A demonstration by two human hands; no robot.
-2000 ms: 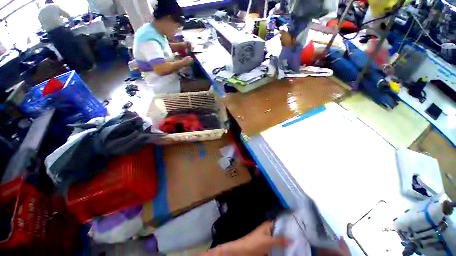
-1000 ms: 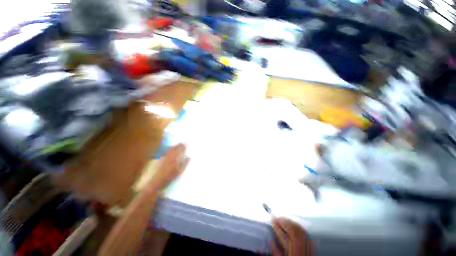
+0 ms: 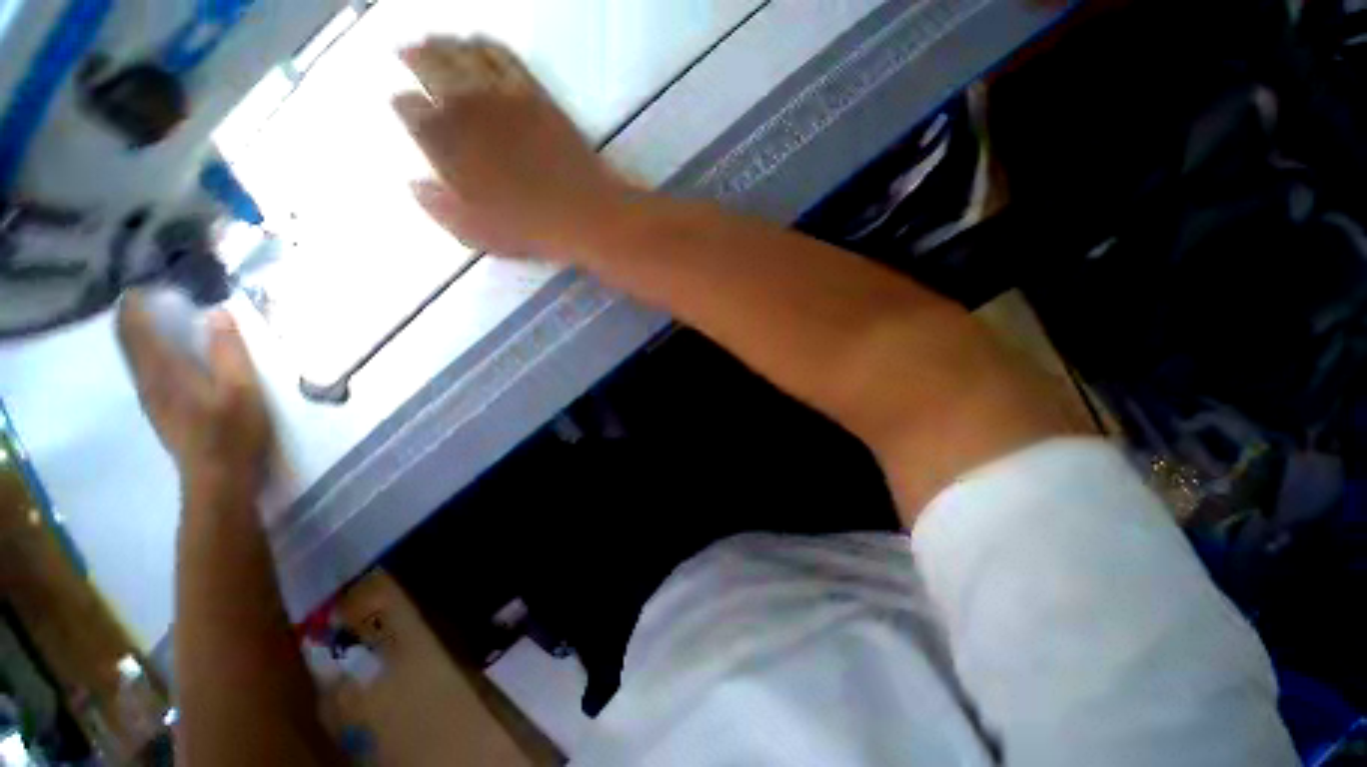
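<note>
The sewing machine head (image 3: 90, 165), white with blue stripes, is at the upper left, blurred. My left hand (image 3: 203, 382) is raised beside its needle end; a pale patch shows between thumb and fingers, and I cannot tell whether it is a held thing. My right hand (image 3: 495, 158) lies palm down over the bright white machine bed (image 3: 352, 270), fingers slightly spread, with nothing visible in it. The needle and presser foot area is too blurred to make out.
The grey ruler tape (image 3: 592, 307) runs along the table's front edge. Below it are my lap in white clothing, a brown cardboard surface (image 3: 420, 667) at the lower left and dark cloth (image 3: 1199, 195) at the right.
The view has swung from the wider workshop and table down to the machine bed. My left hand is now beside the machine head, and my right hand is over the bed.
</note>
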